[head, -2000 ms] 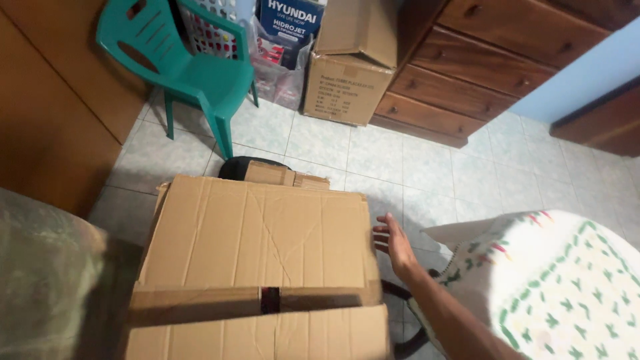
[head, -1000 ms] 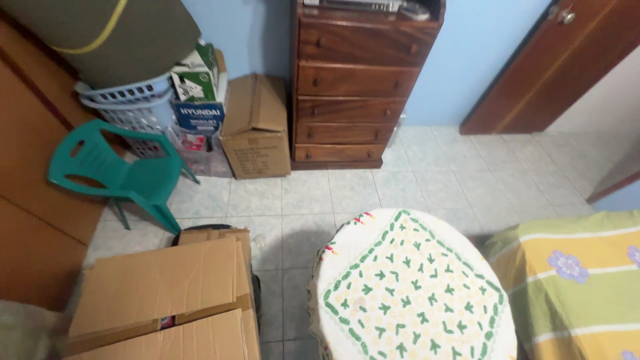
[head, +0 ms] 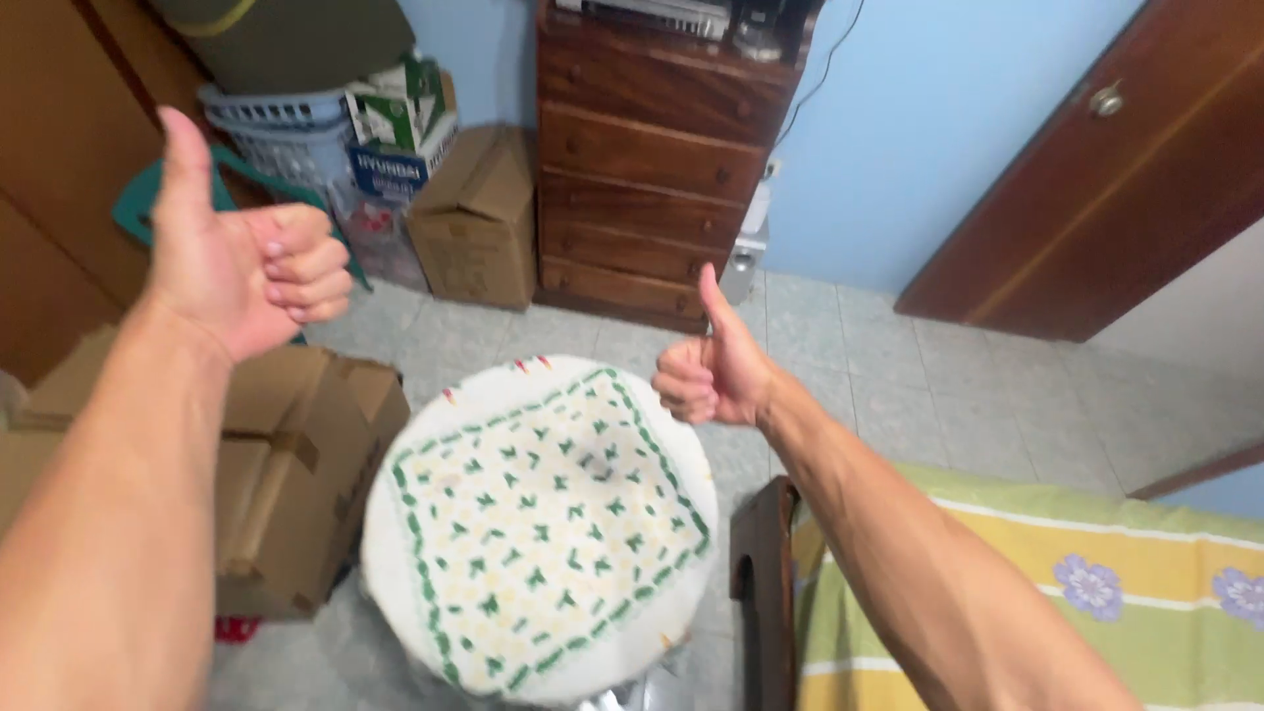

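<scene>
Both hands are raised in thumbs-up, fingers curled with nothing visible in them. My left hand is at the left, in front of the green plastic chair and above the large cardboard box. Near the middle, my right hand overlaps the upper right edge of a round table with a white cloth that has a green leaf pattern. Behind my right hand stands a dark wooden chest of drawers.
A smaller cardboard box stands beside the drawers, next to a blue laundry basket and a Hyundai box. A bed with a striped, flowered cover fills the lower right. A brown wooden door stands at the upper right.
The view has swung to the right. Both hands have come up into view with thumbs raised; one second ago neither showed. Two seconds ago a hand was beside the large box.
</scene>
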